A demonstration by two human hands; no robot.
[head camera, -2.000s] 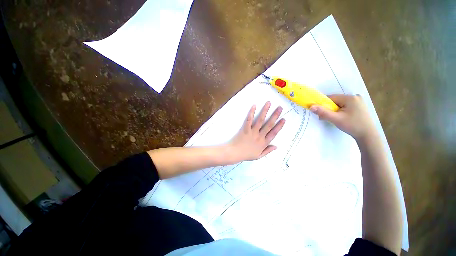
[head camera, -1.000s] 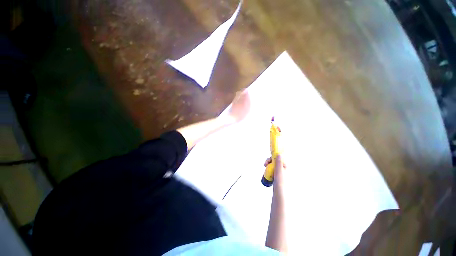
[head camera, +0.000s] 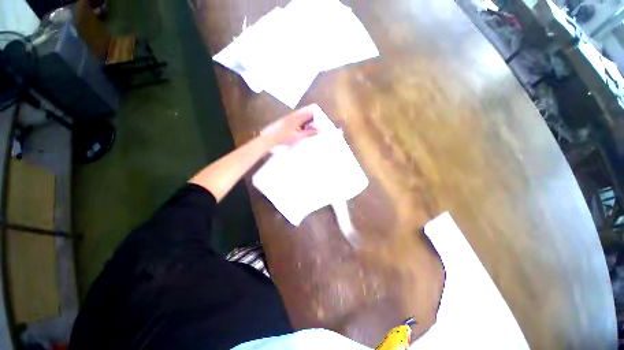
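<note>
My left hand grips the upper edge of a cut pattern piece, a small bright white panel over the tabletop. A narrow white strip hangs from its lower edge. The yellow electric scissors show only their front end and dark blades at the bottom edge; my right hand is out of the picture. The pattern sheet lies at the lower right, with a curved left edge, cut off by the frame. Its printed lines are lost in glare.
A stack of cut pieces overlaps on the brown tabletop at the top. Green floor lies to the left, with a small stool-like object, dark items and brown boxes. Cluttered shelving or equipment stands beyond the table's right edge.
The view has shifted, showing the stack. My left hand has left the large sheet and holds a smaller piece. The scissors have moved to the bottom edge, and my right hand has left view.
</note>
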